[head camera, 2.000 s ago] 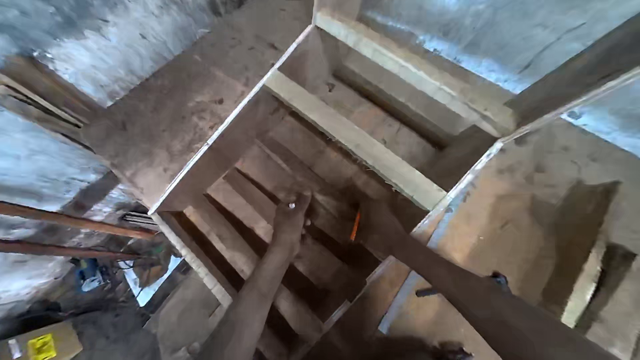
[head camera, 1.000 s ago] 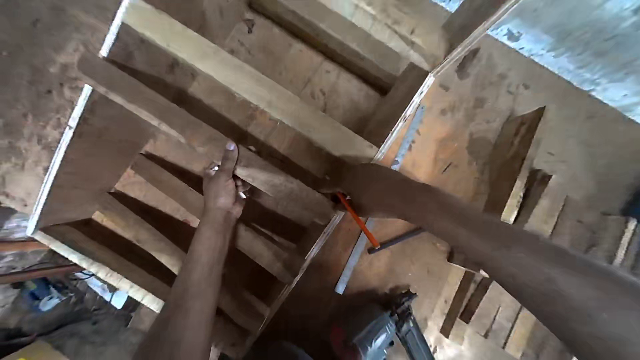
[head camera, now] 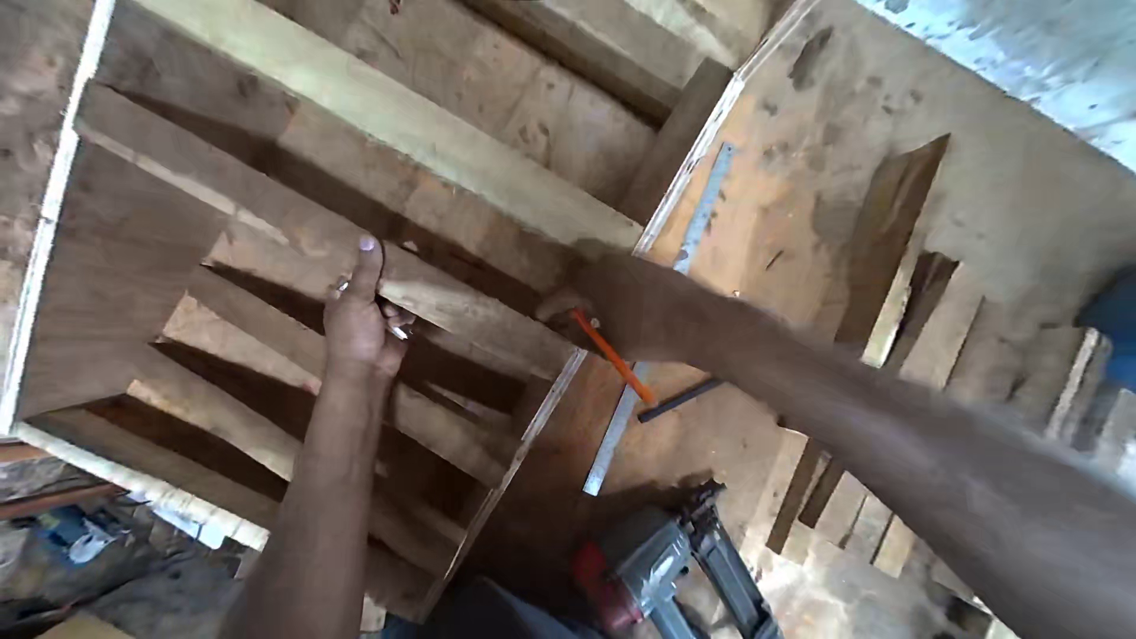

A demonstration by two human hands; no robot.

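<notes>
My left hand [head camera: 359, 315] grips a wooden slat [head camera: 453, 306] near its middle, thumb on top, with a small white item between the fingers. The slat lies slanted across a plywood box frame [head camera: 555, 390], its left end at the frame's left edge. At the slat's right end is my right hand [head camera: 612, 306], its fingers around that end, with an orange pencil or marker [head camera: 612, 357] held in it and pointing down to the right. Beneath the right hand and wrist passes a steel ruler [head camera: 706, 209] on the plywood sheet.
A nail gun [head camera: 657, 568] rests on the plywood at the bottom. Right of it lie several wood offcuts [head camera: 941, 337] and a dark rod [head camera: 679, 399]. Other slats [head camera: 217, 413] cross the box below the held one, and a pale batten [head camera: 399, 120] spans above it.
The slat, low inside the box among the others two seconds ago, now lies across its edges. My right hand has moved to the box's right edge. The view has shifted and come closer.
</notes>
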